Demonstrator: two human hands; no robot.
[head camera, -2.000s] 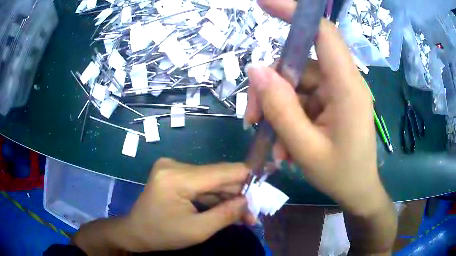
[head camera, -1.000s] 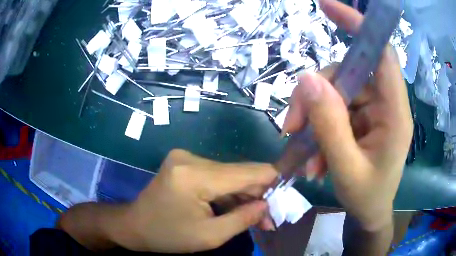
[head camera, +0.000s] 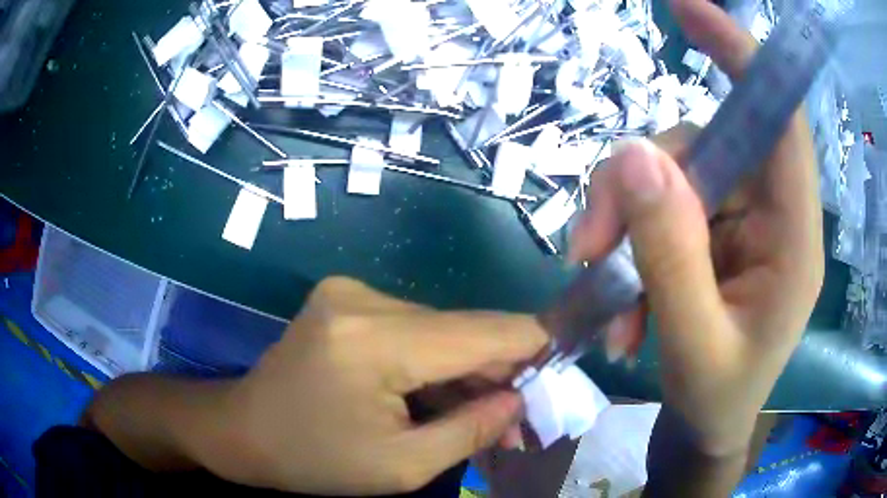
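My left hand (head camera: 379, 389), at the bottom centre, pinches a small bunch of tagged metal rods. Their white flag tags (head camera: 564, 404) fan out to the right of the fingertips, and most of each rod is hidden by the hand. My right hand (head camera: 720, 263) holds a steel ruler (head camera: 754, 112) slanted from upper right to lower left. The ruler's blurred lower end is at the rods beside my left fingertips; whether it touches them I cannot tell. A large pile of tagged metal rods (head camera: 365, 167) lies on the dark green bench top.
The curved bench edge (head camera: 233, 302) runs above a white translucent bin (head camera: 97, 292) at lower left. A pale bag or film (head camera: 618, 447) is below the edge. Clear plastic (head camera: 851, 165) with tagged pieces is at right. A clear box (head camera: 24, 49) is at upper left.
Both hands, with rods and ruler, sit further right in the picture than two seconds ago. The pile shows higher up, as the view has shifted. Both grips look the same.
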